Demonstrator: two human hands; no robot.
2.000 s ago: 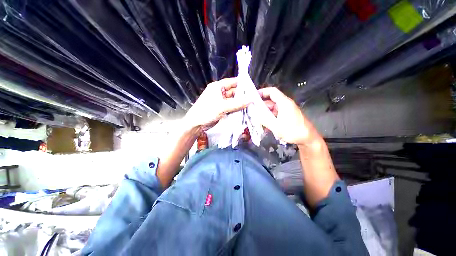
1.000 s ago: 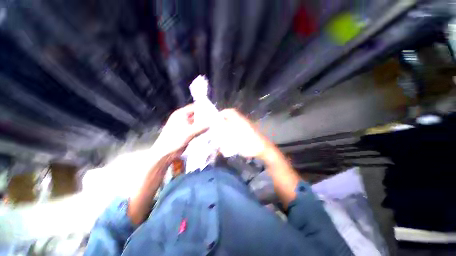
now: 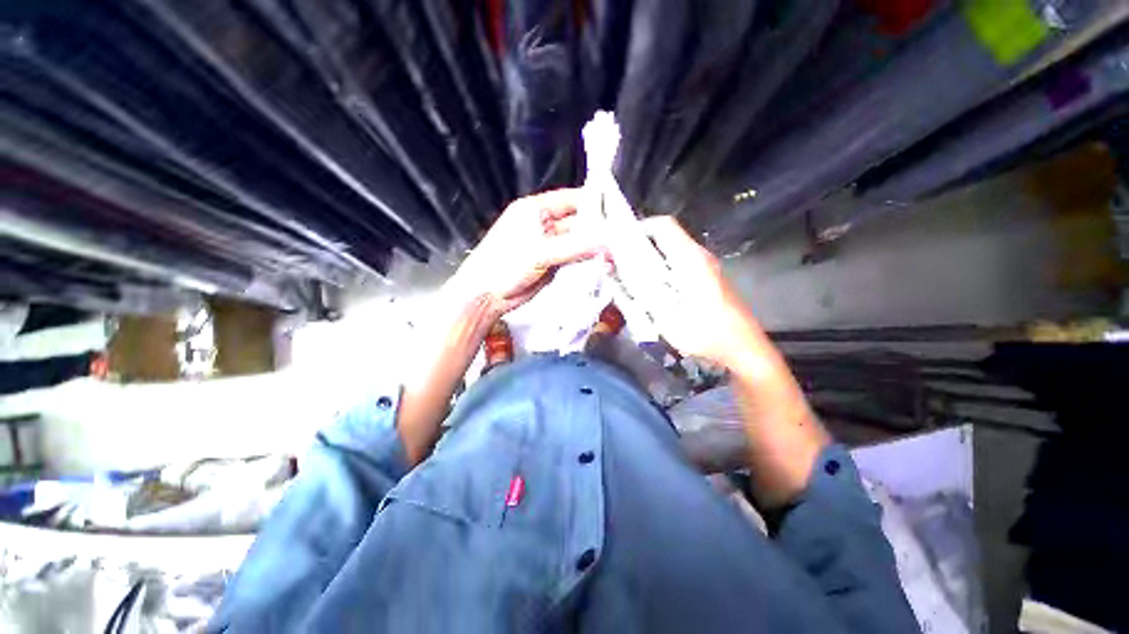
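A bundle of white tags or label strips (image 3: 602,146) stands upright before the shirt, its narrow knob at the top and the strips fanning out below. My left hand (image 3: 526,254) grips the bundle from the left, just below the knob. My right hand (image 3: 693,291) is on the right side of the bundle with its fingers at the strips. Both are overexposed, so single strips and the right fingertips are hard to make out.
Dark jackets in clear film (image 3: 359,124) hang in a dense row ahead. A yellow-green patch (image 3: 1005,30) is at upper right. White plastic-wrapped goods (image 3: 223,489) lie at left. Black garments (image 3: 1077,471) are at right, near a white sheet (image 3: 922,464).
The view swung to one side, blurred, and came back. Both hands remain at the bundle. Fewer strips hang down below the hands than two seconds ago.
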